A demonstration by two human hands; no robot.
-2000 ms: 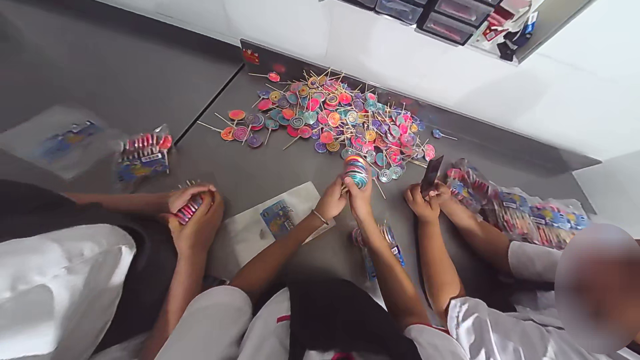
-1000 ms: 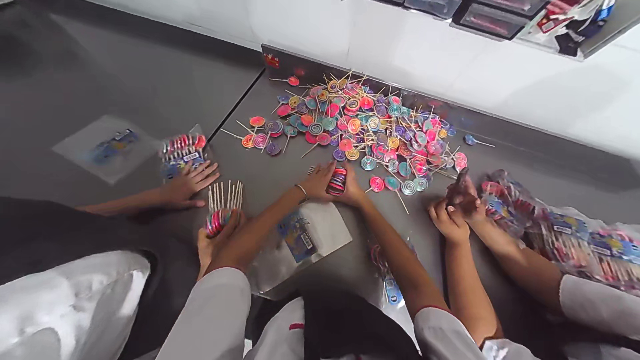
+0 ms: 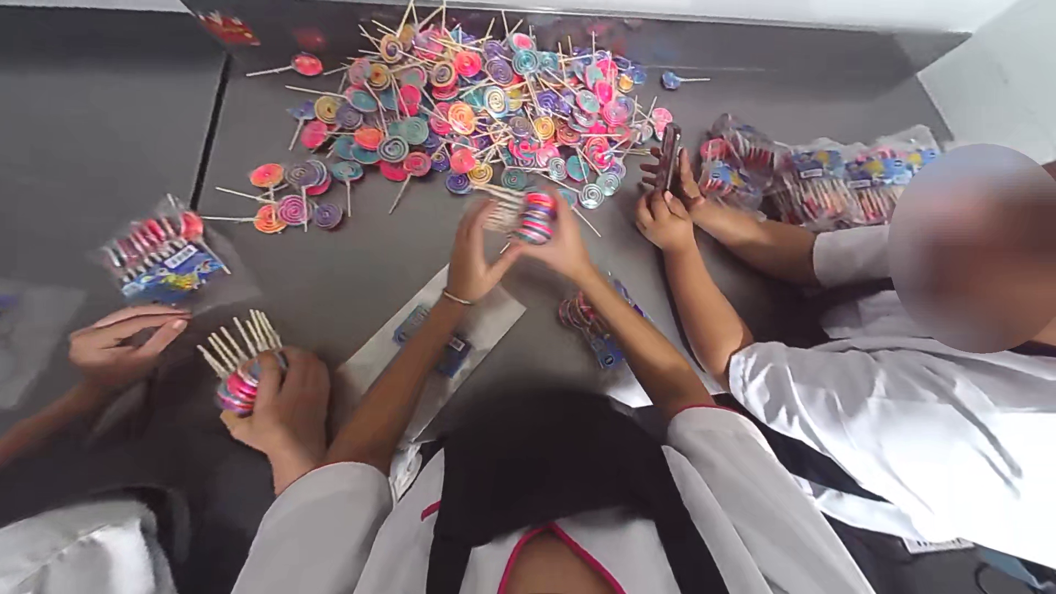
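Observation:
My right hand [image 3: 563,241] holds a stack of striped swirl lollipops [image 3: 537,218] by their candy heads, with the sticks pointing left. My left hand [image 3: 476,260] is beside those sticks, its palm turned to them and its thumb reaching the stack; part of it is blurred. Just beyond both hands lies a big heap of loose swirl lollipops [image 3: 462,117] in many colours. Below my left forearm is a flat clear bag with a blue printed label [image 3: 454,353], on a pale sheet [image 3: 495,318]. A filled lollipop pack [image 3: 596,330] lies under my right forearm.
At left, a co-worker's hand grips a lollipop bundle [image 3: 239,389], near a filled bag [image 3: 169,260]. At right, another person's hands hold a dark flat object [image 3: 670,153] beside several filled bags [image 3: 854,177]. A raised metal edge [image 3: 742,49] runs behind the heap.
My left hand has come away from around the bundle, whose sticks now show. The co-worker's hand at left has left the filled bag. The view has moved closer to the table.

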